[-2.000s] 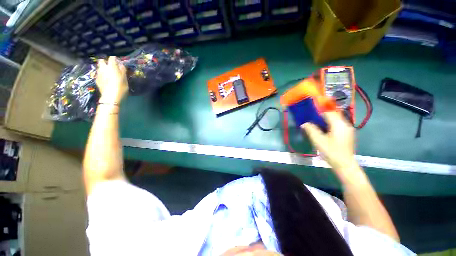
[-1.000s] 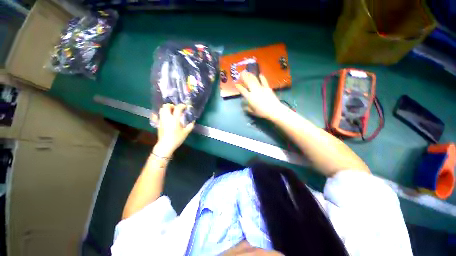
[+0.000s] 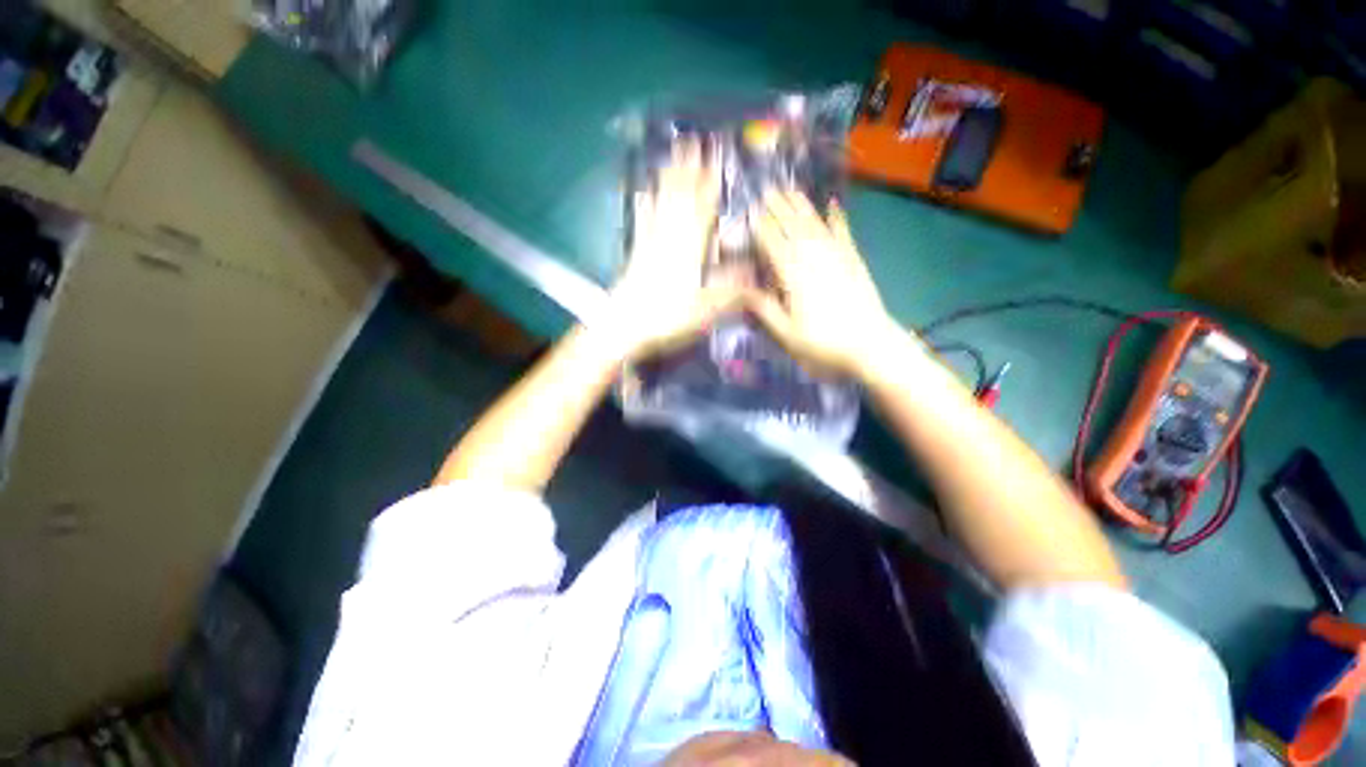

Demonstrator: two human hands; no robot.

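A clear plastic bag full of black cables with coloured plug ends lies on the green bench in front of me. It is blurred. My left hand lies flat on the bag's left part, fingers pointing away from me. My right hand lies flat on its right part, fingers slightly spread. The two thumbs meet near the middle. Neither hand visibly grips the bag. The orange test board with its dark oblong box lies just beyond the bag to the right.
The steel rule runs along the front edge, partly under the bag. Another cable bag lies far left. To the right are the multimeter with test leads, a phone, a tape roll and a cardboard box.
My right hand has left the test board and now lies on the bag beside my left hand. The bag is flatter and squarer. The view has turned, shifting the bench items.
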